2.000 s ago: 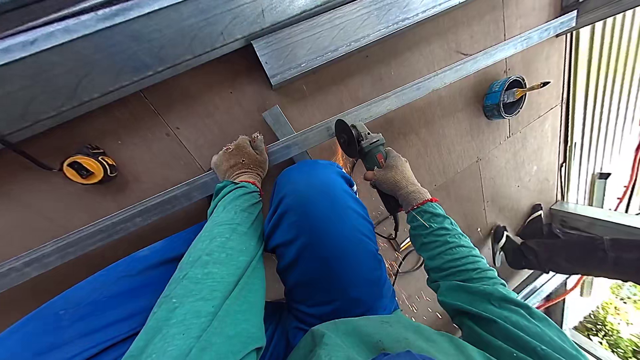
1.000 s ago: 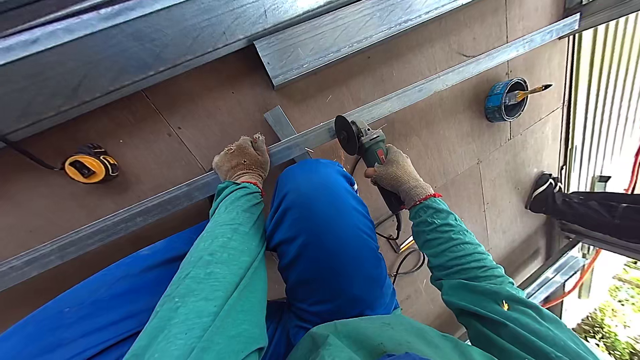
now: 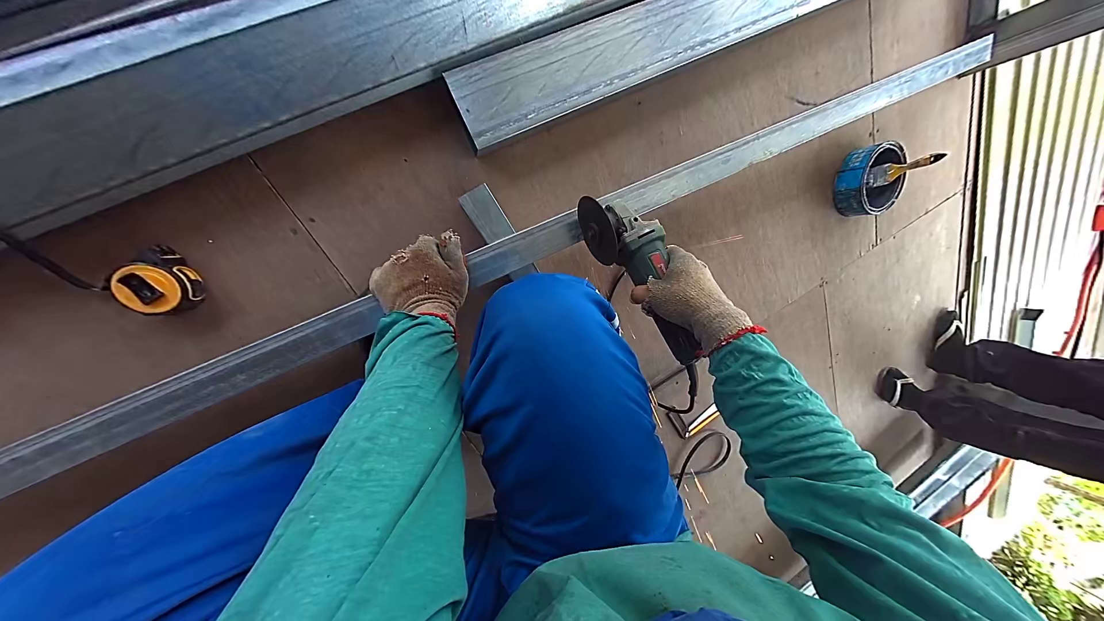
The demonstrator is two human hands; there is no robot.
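Observation:
My gloved left hand (image 3: 422,277) is closed over a long galvanized steel channel (image 3: 742,153) that runs diagonally across the floor. In my gloved right hand (image 3: 695,300) is an angle grinder (image 3: 645,247). Its cutting disc (image 3: 600,230) stands at the channel, just right of my knee, and a few sparks fly down past my leg. A short metal offcut (image 3: 488,213) lies crosswise beneath the channel, between my left hand and the disc. The grinder's cord hangs below its handle.
A tape measure (image 3: 156,280) lies at left. A blue paint can (image 3: 869,178) with a paintbrush (image 3: 906,168) stands at upper right. Wide steel profiles (image 3: 621,73) lie along the top. Another person's legs (image 3: 1000,423) are at the right edge, beside an opening.
The other person's feet have shifted at the right; both shoes show now, one a second ago. Sparks show again below the grinder. My hands keep nearly the same place.

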